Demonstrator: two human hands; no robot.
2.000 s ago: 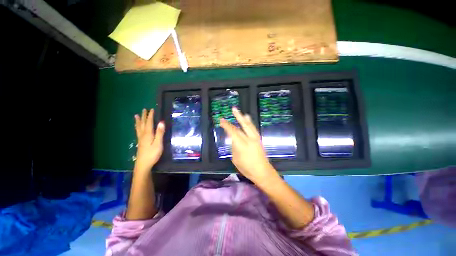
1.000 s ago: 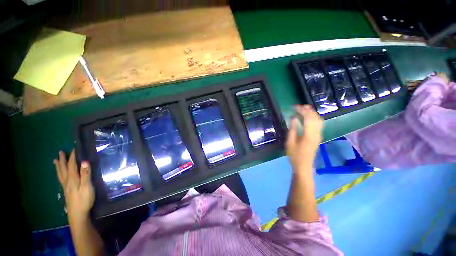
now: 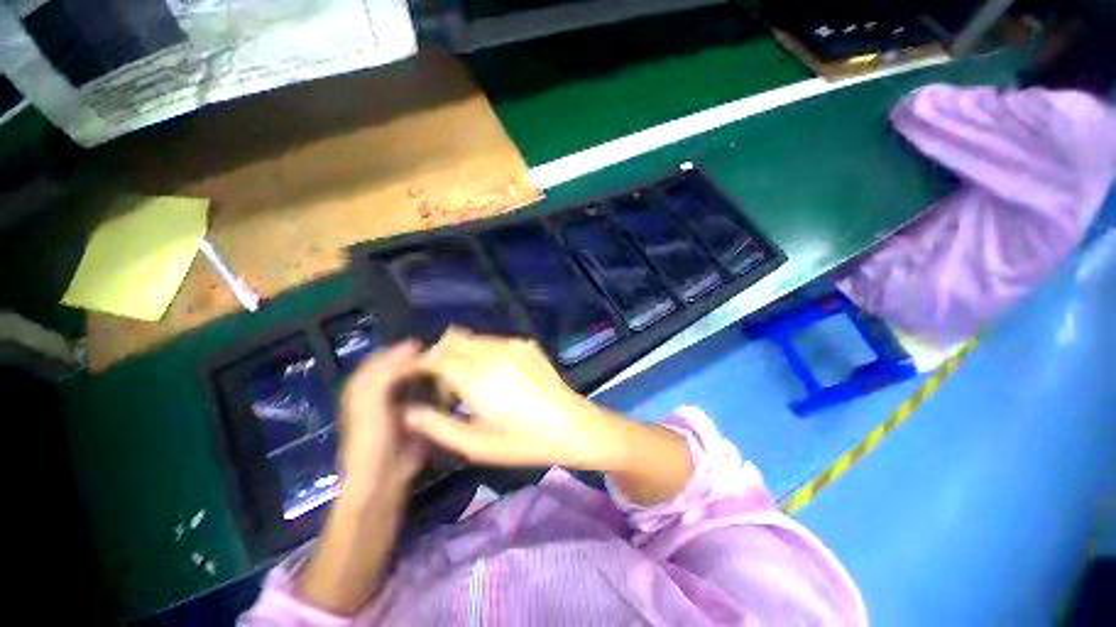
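Note:
A black tray (image 3: 483, 232) with several dark, glossy phones (image 3: 557, 292) lies slanted over the right part of another black tray (image 3: 233, 459). In the lower tray, the leftmost phone (image 3: 290, 429) shows under shiny film, and part of a second phone (image 3: 354, 336) shows beside it. My left hand (image 3: 377, 441) and my right hand (image 3: 508, 398) are close together over the near left corner of the upper tray, fingers curled and blurred. They hide that corner and whatever is between them.
A wooden board (image 3: 318, 184) lies behind the trays, with yellow paper (image 3: 141, 260) and a white pen (image 3: 230, 273) at left. A white printed sheet (image 3: 245, 61) hangs upper left. A person's pink sleeve (image 3: 979, 196) is at right, above a blue stool (image 3: 793, 355). Dark items (image 3: 863, 31) lie upper right.
The tray that lay apart at the right now overlaps my tray. My right hand has moved left and my left hand right, so they meet. The view has shifted, showing the hanging sheet.

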